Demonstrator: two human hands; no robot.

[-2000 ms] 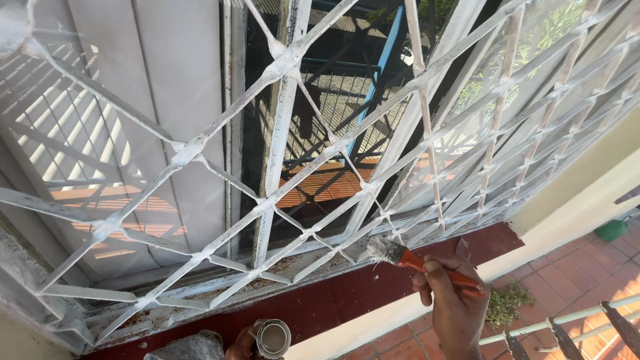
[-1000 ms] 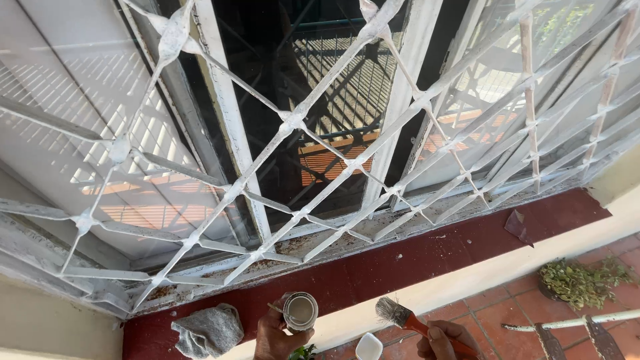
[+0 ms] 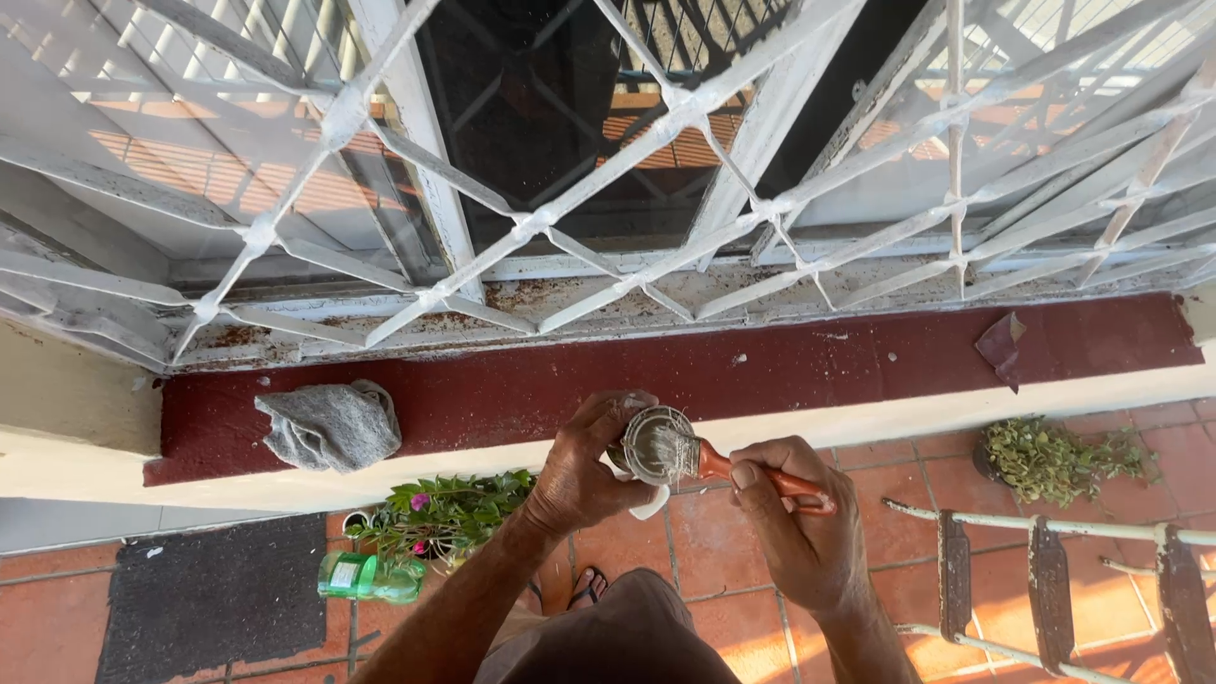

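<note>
My left hand (image 3: 589, 461) grips a small open can (image 3: 648, 446) with pale paint, held over the front edge of the dark red window sill (image 3: 532, 380). In my right hand (image 3: 798, 522) is the red-orange handle of a paintbrush (image 3: 712, 462); its whitish bristles rest at the mouth of the can, partly inside it. Above and behind both hands runs a white-painted metal window grille (image 3: 537, 223) with a diamond pattern. A crumpled grey cloth (image 3: 331, 425) lies on the sill, left of my left hand.
A piece of sandpaper (image 3: 1001, 348) lies on the sill at right. Below are flowering plants (image 3: 456, 513), a green plastic bottle (image 3: 372, 578), a dark mat (image 3: 214, 594), a potted plant (image 3: 1054, 458) and a ladder (image 3: 1048, 589) with worn brown steps on the tiled floor.
The brush was at the grille's lower part two seconds ago; it has come away to the can, where its bristles now touch the opening. The view has shifted downward.
</note>
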